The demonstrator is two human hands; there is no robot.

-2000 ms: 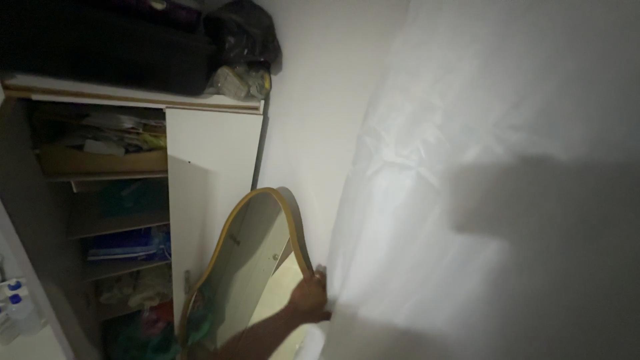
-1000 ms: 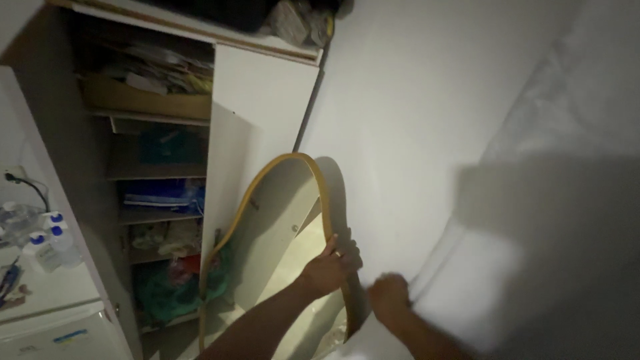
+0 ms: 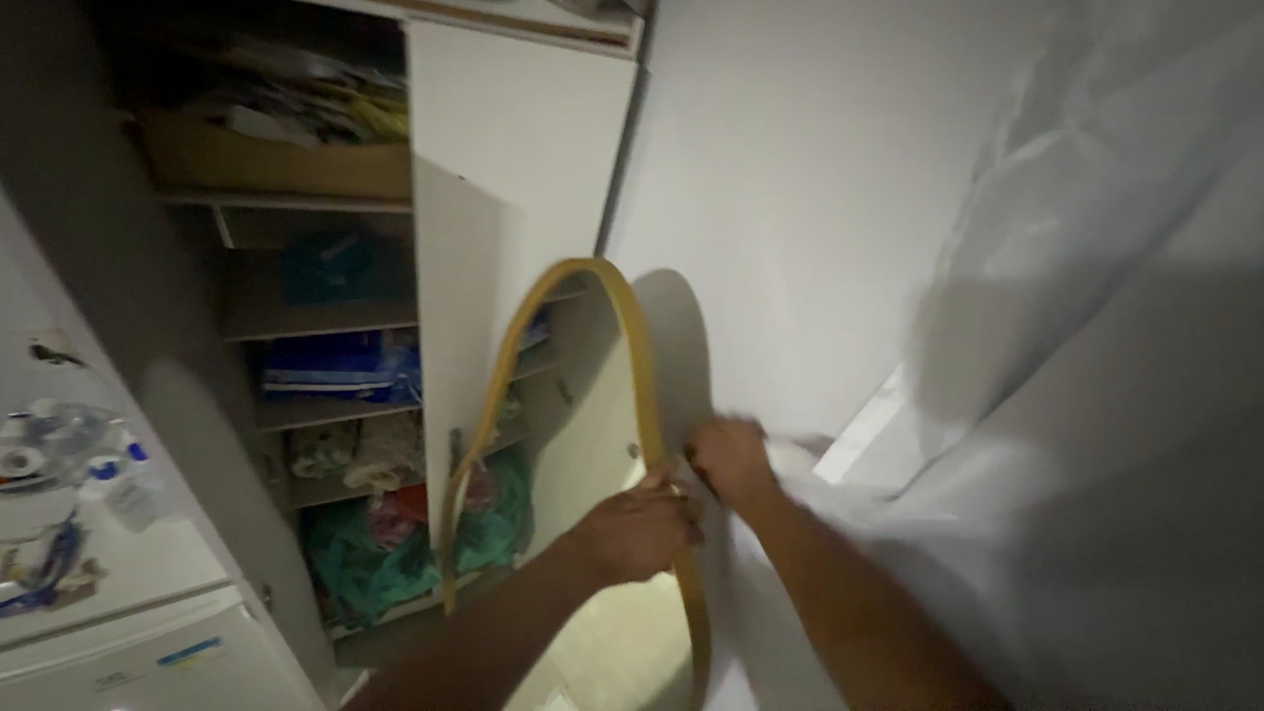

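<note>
A wavy-edged mirror [image 3: 583,474] with a yellow-gold frame stands upright near the middle, reflecting shelves and a cabinet door. My left hand [image 3: 642,528] grips the right side of its frame. Just right of the mirror, my right hand [image 3: 731,454] is curled close to the white wall, blurred; whether it holds anything does not show. Sheer white fabric [image 3: 1066,375] hangs at the right, with more of it below my right forearm.
Behind the mirror is a cabinet with a white door [image 3: 513,148] and shelves of bags and cloths. At the left, a white fridge [image 3: 128,652] sits beneath bottles [image 3: 118,489] on a white top. A pale strip [image 3: 859,425] leans near the wall.
My right hand, out of view two seconds ago, came in beside the mirror and is now nearer its frame. My left hand stays on the frame. The view has shifted down and left.
</note>
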